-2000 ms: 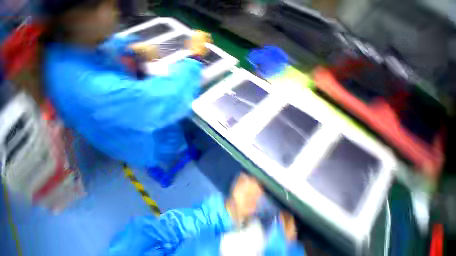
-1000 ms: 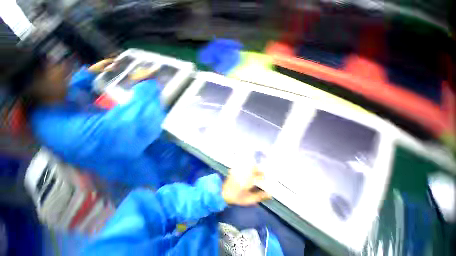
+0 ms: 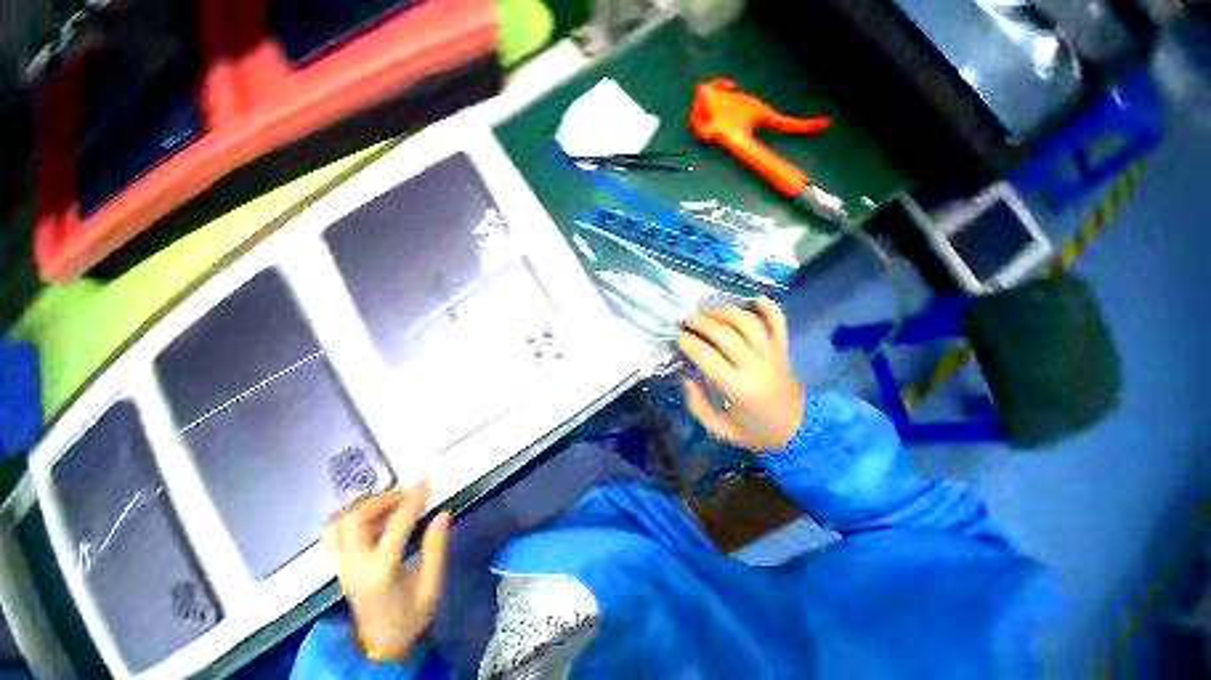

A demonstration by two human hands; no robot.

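A white foam tray (image 3: pixel 302 272) lies on the bench with a grey tablet housing (image 3: pixel 246 379) in each of three recesses. Clear film with a bright edge line covers part of each. My left hand (image 3: pixel 385 565) is at the tray's front edge, fingertips by the camera area of the middle housing; whether it holds something cannot be told. My right hand (image 3: pixel 746 372) is beyond the tray's right corner, fingers curled at the edge of clear, shiny strips (image 3: pixel 644 295); a grip on them cannot be told. Blue lens strips with dark dots (image 3: pixel 677 239) lie behind it.
An orange air blow gun (image 3: pixel 760 140), a white pad (image 3: pixel 607 120) and dark tweezers (image 3: pixel 631 164) lie on the green mat. A red foam tray (image 3: pixel 266 146) stands behind, over a yellow-green layer (image 3: pixel 199 246). A stool (image 3: pixel 1043 359) is at right.
The view has swung right, bringing the blow gun, strips and stool into sight; the neighbouring worker is out of view. Both my hands now show, my right hand over by the strips.
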